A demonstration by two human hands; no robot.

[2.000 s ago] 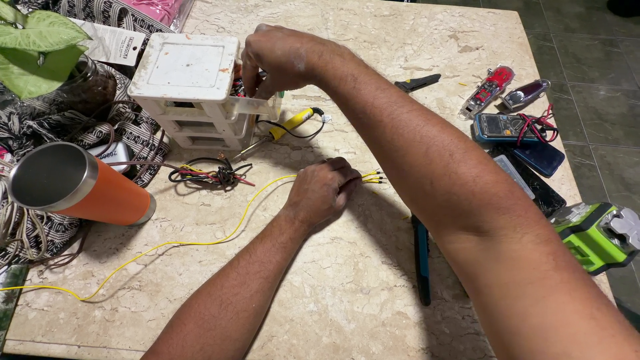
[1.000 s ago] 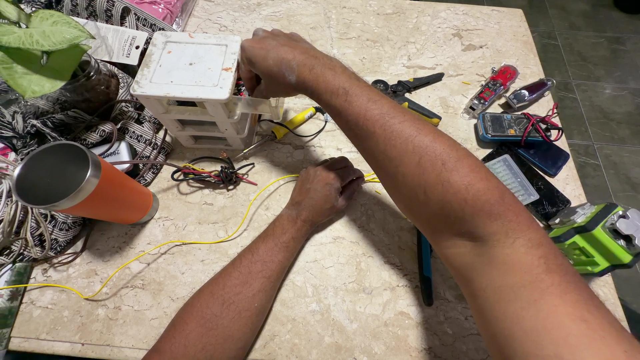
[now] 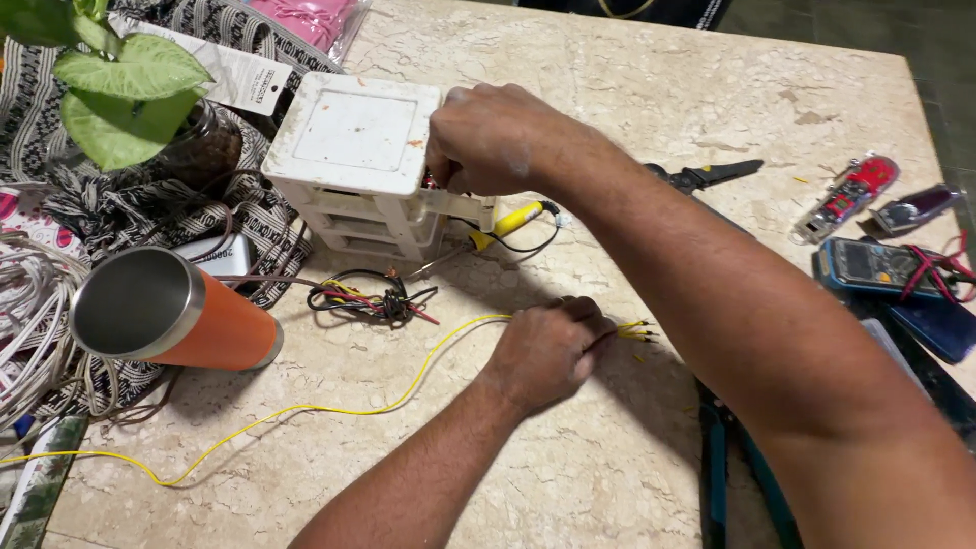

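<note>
My left hand [image 3: 553,347] is closed around yellow wires [image 3: 366,412] low over the stone table. Several dark-tipped ends [image 3: 646,332] stick out to its right, and one long yellow wire trails away to the left. My right hand [image 3: 488,141] reaches across into the open top drawer [image 3: 465,206] of a small white plastic drawer unit [image 3: 354,133]. Its fingertips are hidden inside, so whether it holds anything does not show. Below the drawer lies a yellow-handled soldering iron [image 3: 509,226]. A tangle of black, red and yellow wires [image 3: 389,301] rests in front of the unit.
An orange tumbler [image 3: 221,324], a plant in a glass jar [image 3: 202,145] and white cables [image 3: 30,305] sit at left. Wire strippers [image 3: 709,174] lie behind my right arm, teal-handled pliers [image 3: 714,473] under it. A multimeter [image 3: 877,267] and red tool [image 3: 846,198] are at right.
My right hand stays at the drawer with small shifts of its fingers and wrist. My left hand keeps its place on the yellow wires.
</note>
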